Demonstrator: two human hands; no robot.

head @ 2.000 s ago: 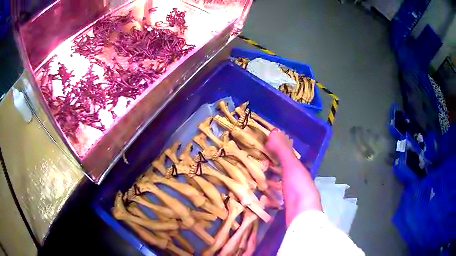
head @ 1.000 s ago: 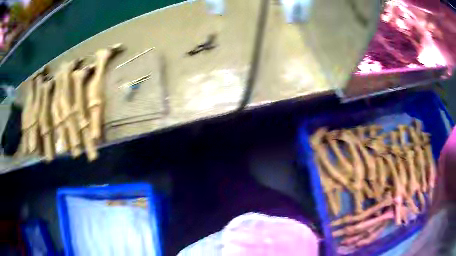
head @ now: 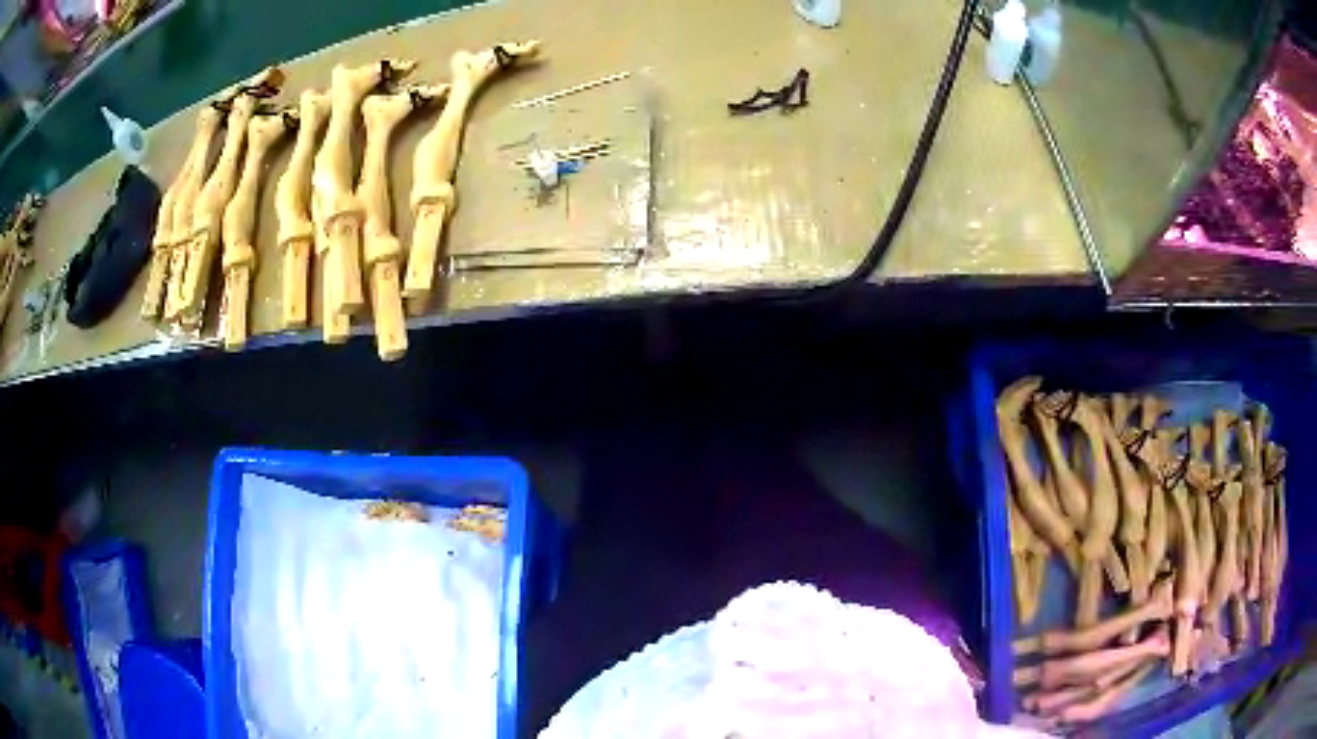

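Observation:
Neither of my hands shows; only white clothing is at the bottom centre. Several tan limb parts [head: 340,195] lie side by side on the bench, dark bands at their upper ends, squared pegs over the front edge. A loose dark trim piece [head: 773,95] lies to their right. Pale thin sticks [head: 574,90] and a small white and blue cap [head: 546,166] lie between them. The right blue bin [head: 987,534] holds many more limb parts, several with dark bands.
The left blue bin [head: 221,578] has a white liner and tan pieces at its top edge. A black cable [head: 924,159] crosses the bench; a thin metal rod [head: 1065,181], white bottles [head: 1007,44] and a black object [head: 113,246] lie on it. The pink-lit box [head: 1249,181] is at right.
The view has swung left from the right bin to the bench and settled. My bare hand, over the limb parts in the right bin two seconds ago, has left the picture.

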